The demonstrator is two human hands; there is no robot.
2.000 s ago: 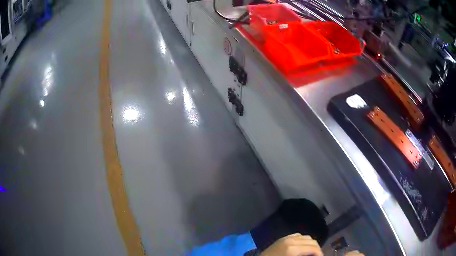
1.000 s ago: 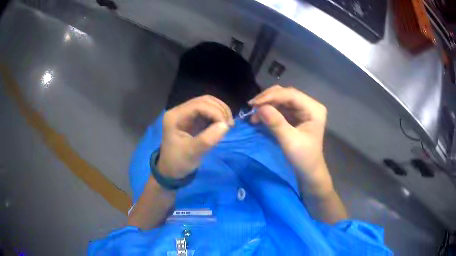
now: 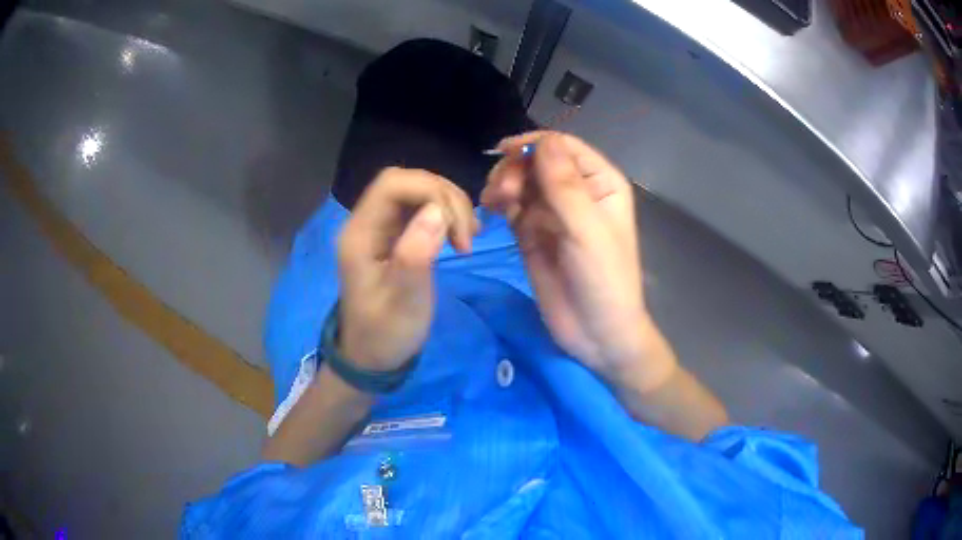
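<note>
My right hand is raised in front of my blue shirt. Its thumb and fingertips are shut on a tiny part with a bluish spot, and a thin pale tip sticks out to the left. The part is too small and blurred to name. My left hand, with a dark green wristband, is beside it, slightly blurred. Its fingers are curled but apart from the thumb, and nothing shows in them. The hands do not touch.
A shiny metal bench edge curves across the upper right. The stack of brown carrier strips and a corner of the black pad are at the top. Cables hang below the bench at right. A yellow line runs along the floor at left.
The hands came into full view over the shirt. Since one second ago they have moved apart slightly; the right has risen and turned with the small part, and the left thumb has opened away.
</note>
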